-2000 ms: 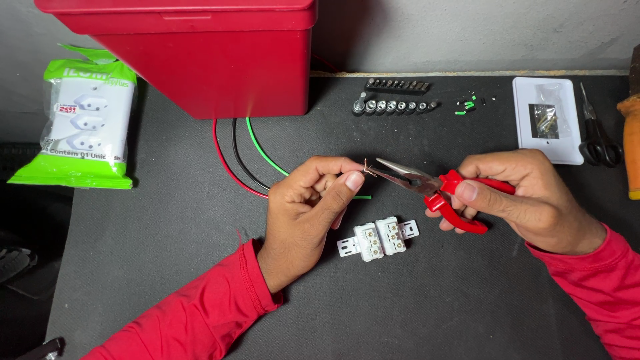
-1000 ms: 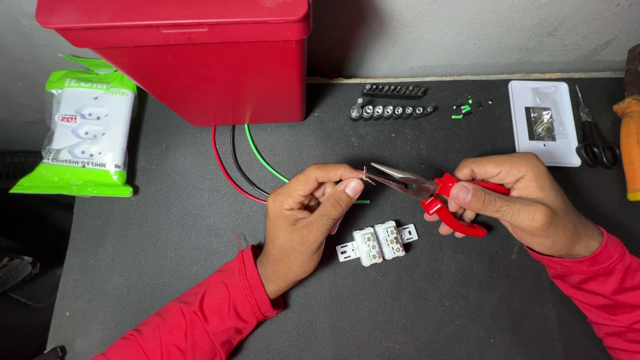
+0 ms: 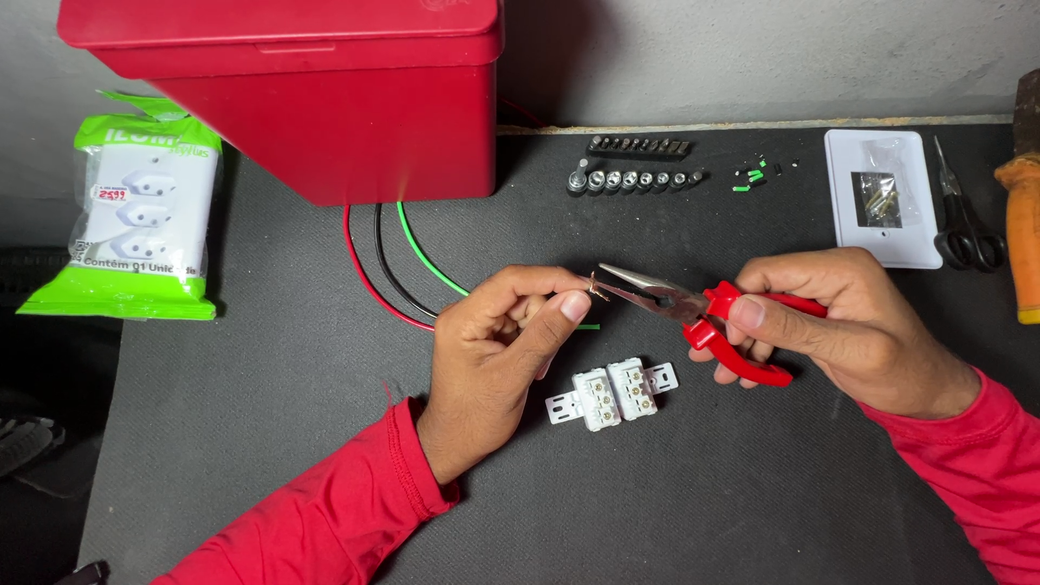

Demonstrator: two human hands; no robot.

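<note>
Between thumb and forefinger, my left hand (image 3: 508,349) pinches bare copper strands (image 3: 598,288) that stick out, bent and splayed. Which wire they belong to is hidden by the fingers. My right hand (image 3: 829,325) holds long-nose pliers (image 3: 654,296) with red handles, their jaws parted and one tip at the copper. A red wire (image 3: 367,284), a black wire (image 3: 392,276) and a green wire (image 3: 422,256) curve from beneath the red box toward my left hand; the green end shows past it. Below the pliers lies a white socket module assembly (image 3: 613,394) with brass-coloured screws.
A red plastic box (image 3: 325,122) stands at the back left, beside a packaged socket plate (image 3: 142,215). Farther right are driver sockets (image 3: 634,180), a bit holder (image 3: 638,149), green and black insulation scraps (image 3: 756,175), a white cover plate (image 3: 890,244), scissors (image 3: 963,215) and an orange-handled tool (image 3: 1024,236).
The pliers have shifted slightly relative to the copper strands, and their jaws are a little wider apart than two seconds ago. Both hands keep their holds.
</note>
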